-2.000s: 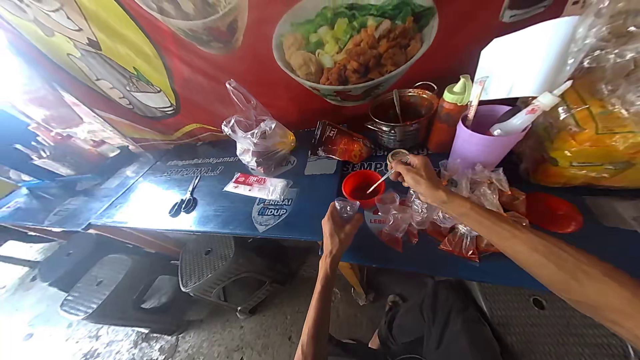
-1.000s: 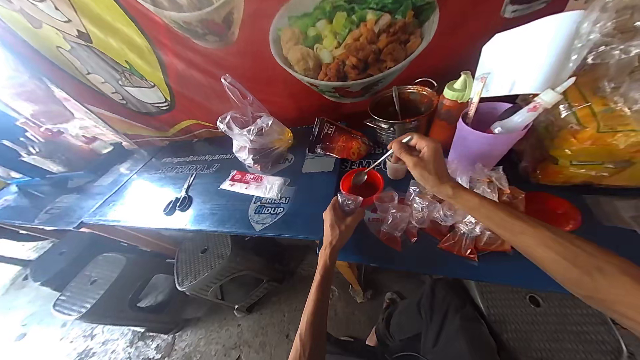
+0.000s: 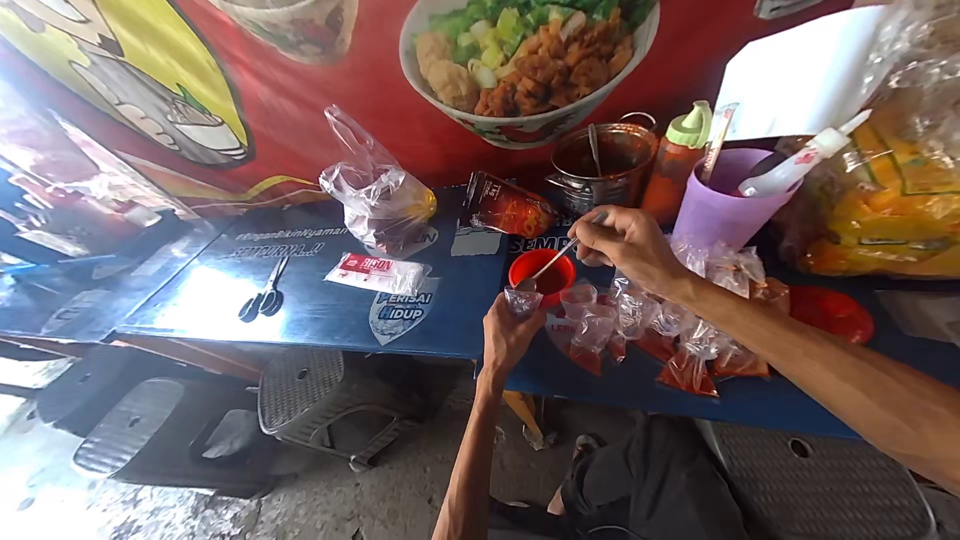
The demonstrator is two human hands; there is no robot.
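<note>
My right hand (image 3: 619, 240) grips the handle of a metal spoon (image 3: 553, 260), whose bowl is low over the near left rim of a red cup (image 3: 564, 294) holding red sauce. Just below the spoon's bowl, my left hand (image 3: 512, 330) holds a small clear plastic bag (image 3: 523, 301) with its mouth upward. Small plastic bags of red sauce (image 3: 688, 371) lie in a pile to the right, beneath my right forearm. Behind my right hand stands a metal pot (image 3: 604, 169) with dark red sauce and a utensil in it.
A sauce bottle (image 3: 670, 169), a purple container (image 3: 724, 202) and a large bag of yellow packs (image 3: 885, 202) stand at the back right. A red lid (image 3: 832, 313) lies nearby. Leftward are a sauce packet (image 3: 510, 206), a tied plastic bag (image 3: 379, 199), a plastic pack (image 3: 379, 274) and scissors (image 3: 266, 291).
The spoon's bowl has moved from inside the red cup to its near left rim, above the small bag. My left hand still holds that bag beside the cup.
</note>
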